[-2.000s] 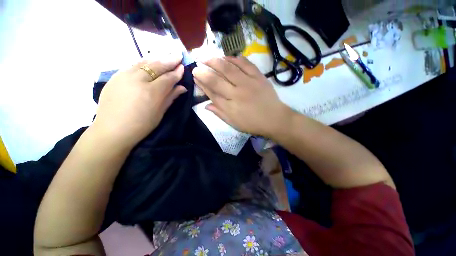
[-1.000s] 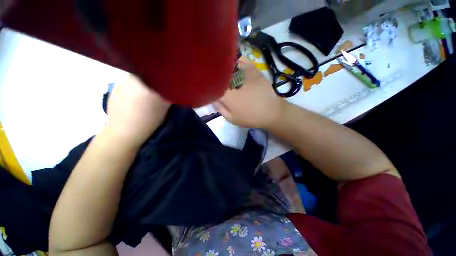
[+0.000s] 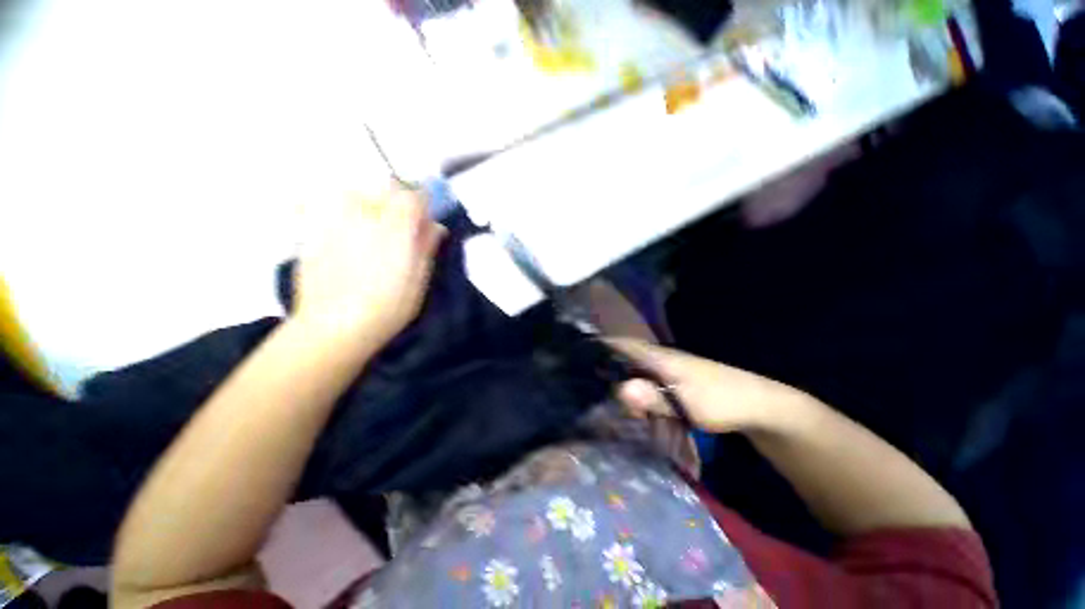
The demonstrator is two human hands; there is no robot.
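My left hand [image 3: 363, 262] grips the upper end of a black garment [image 3: 440, 369] on the white table. The garment spreads over my lap and to the left. A grey-blue bit of cloth shows by the fingertips. My right hand [image 3: 696, 387] is at the lap's right side, blurred, closed around dark handles that look like the black shears. A grey blade [image 3: 521, 259] points from there up-left toward the cloth by my left hand. The blade tips and the cloth edge are too blurred to tell whether they touch.
The white table [image 3: 643, 179] has its front edge running up to the right. Thread snips [image 3: 779, 89], an orange patch [image 3: 682, 95] and a black folded piece [image 3: 696, 14] lie at the back. Yellow tape [image 3: 22, 339] is at far left. The flower-printed apron [image 3: 547, 541] is below.
The red machine head no longer fills the view. My right hand has moved from the sewing area down-right to the lap. The shears are gone from their place on the table.
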